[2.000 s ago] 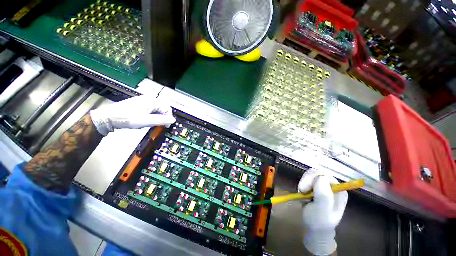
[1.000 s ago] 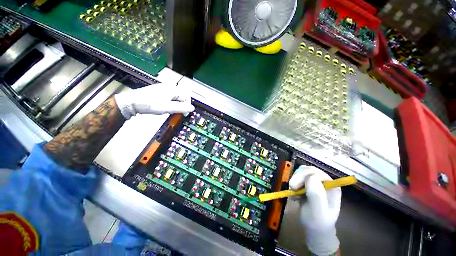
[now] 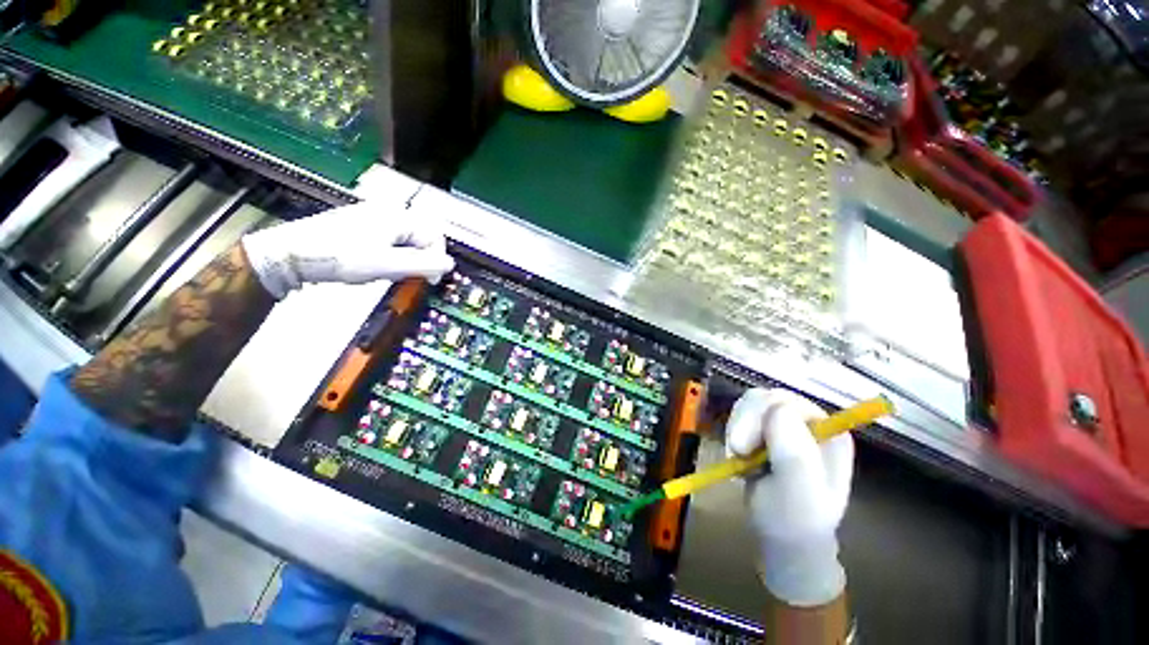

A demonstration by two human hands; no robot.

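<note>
A black pallet (image 3: 416, 494) with orange end clamps lies on the conveyor, holding rows of green circuit boards (image 3: 500, 473) with yellow-topped parts. My left hand (image 3: 353, 248), in a white glove, rests at the pallet's far left corner, fingers together on its edge; whether it grips the edge is unclear. My right hand (image 3: 796, 485), also gloved, holds a yellow-handled tool (image 3: 718, 474) over the pallet's right clamp. The tool's thin green tip is at the board in the near right corner.
Clear blister trays of yellow parts lie beside the fan (image 3: 617, 44) and further left (image 3: 271, 76). A red bin (image 3: 1052, 365) and white paper (image 3: 901, 296) are at right. Red crates (image 3: 825, 57) stand behind. Conveyor bars (image 3: 126, 239) show at left. A dark post stands left of the fan.
The tool has tilted more steeply, and its green tip has moved nearer to me, onto the near right corner board. My left hand stays at the pallet corner. The view has shifted.
</note>
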